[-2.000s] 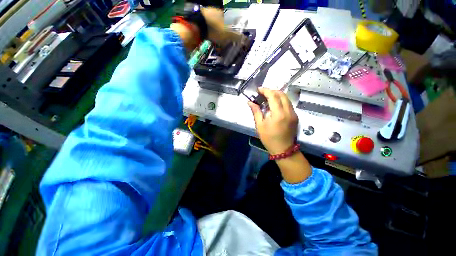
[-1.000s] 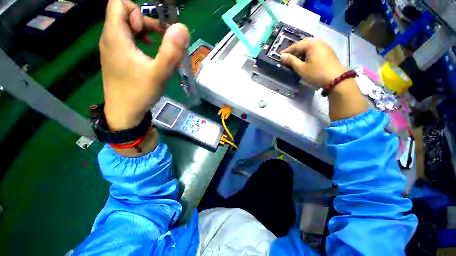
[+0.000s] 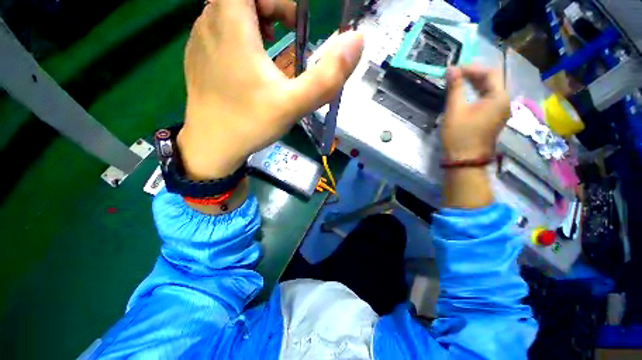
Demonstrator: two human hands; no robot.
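My left hand [image 3: 246, 91] is raised large at the upper left and holds a thin dark phone middle frame [image 3: 334, 116] upright between thumb and fingers; the frame's top is cut off by the picture edge. The pale green fixture cover [image 3: 420, 68] lies over the black fixture block [image 3: 412, 84] on the white machine bed, low and roughly flat. Dark part outlines show through its opening. My right hand [image 3: 476, 116] is at the cover's near right corner, thumb tip at its edge and fingers curled. It is blurred, so whether it grips the cover is unclear.
A teach pendant [image 3: 287, 167] with orange cables lies on the green bench, partly behind my left wrist. Yellow tape [image 3: 563, 114], pink sheets and a crumpled bag lie on the machine's right side. A red emergency stop [image 3: 544, 237] is at the front right. A grey metal post [image 3: 77, 116] stands left.
The fixture cover has swung down from raised onto the block. My right hand has moved from the block's recess to the cover's corner. My left hand has moved right with the phone middle frame.
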